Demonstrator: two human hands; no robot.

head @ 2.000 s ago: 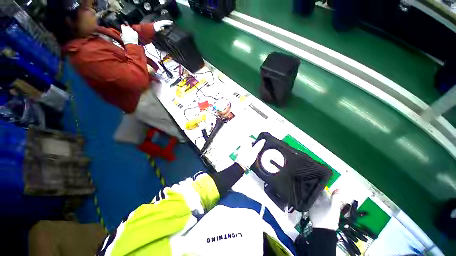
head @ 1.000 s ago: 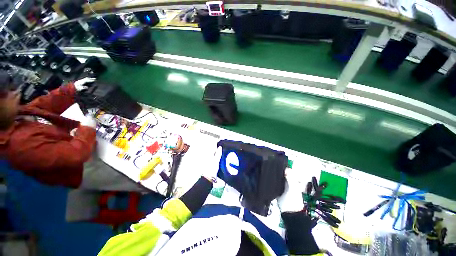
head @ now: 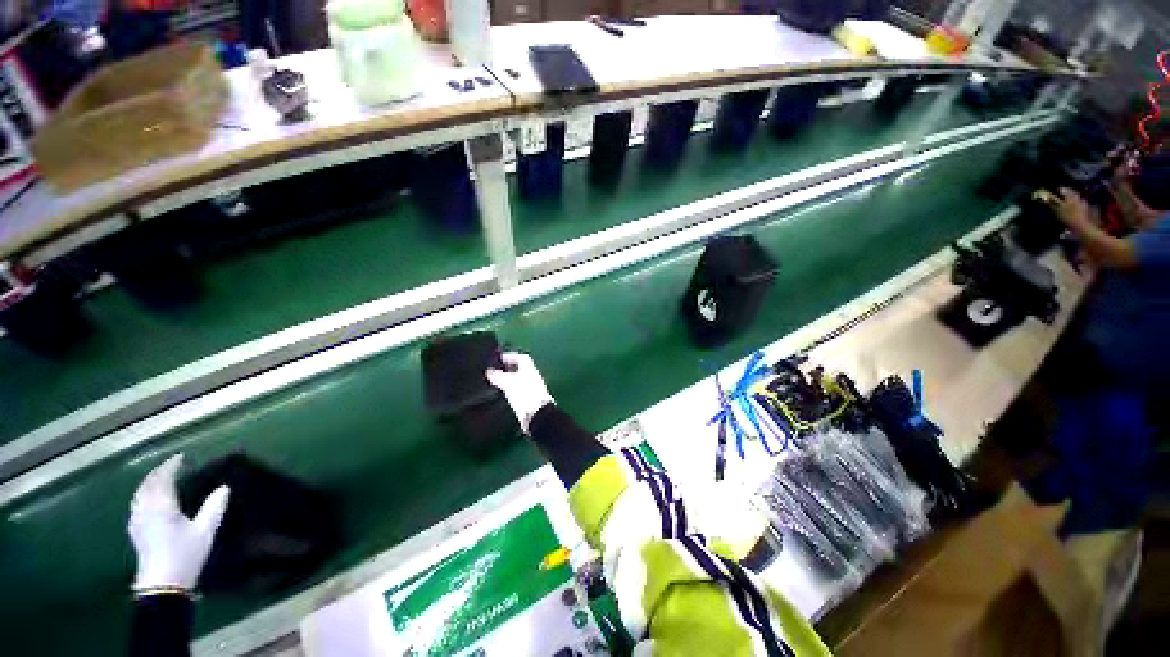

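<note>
My left hand [head: 173, 529], in a white glove, is raised at the lower left with fingers and thumb spread. A blurred black speaker unit [head: 267, 524] is beside and behind it on the green conveyor; contact cannot be told. My right hand [head: 520, 388], also white-gloved, reaches across the conveyor. Its fingers are closed on the top right edge of another black speaker unit [head: 459, 375]. That unit's round face does not show.
A third unit [head: 729, 290] with a white round face stands further along the conveyor. The white bench [head: 686, 443] holds green sheets [head: 477, 584], blue ties [head: 751, 408], black cables [head: 914, 436] and bagged packets [head: 847, 503]. A brown carton [head: 975, 597] is lower right. A person in blue works at right.
The view has swung right. The unit that was over the bench at my hands is no longer there. My hands are now apart over the conveyor, the right one at a unit.
</note>
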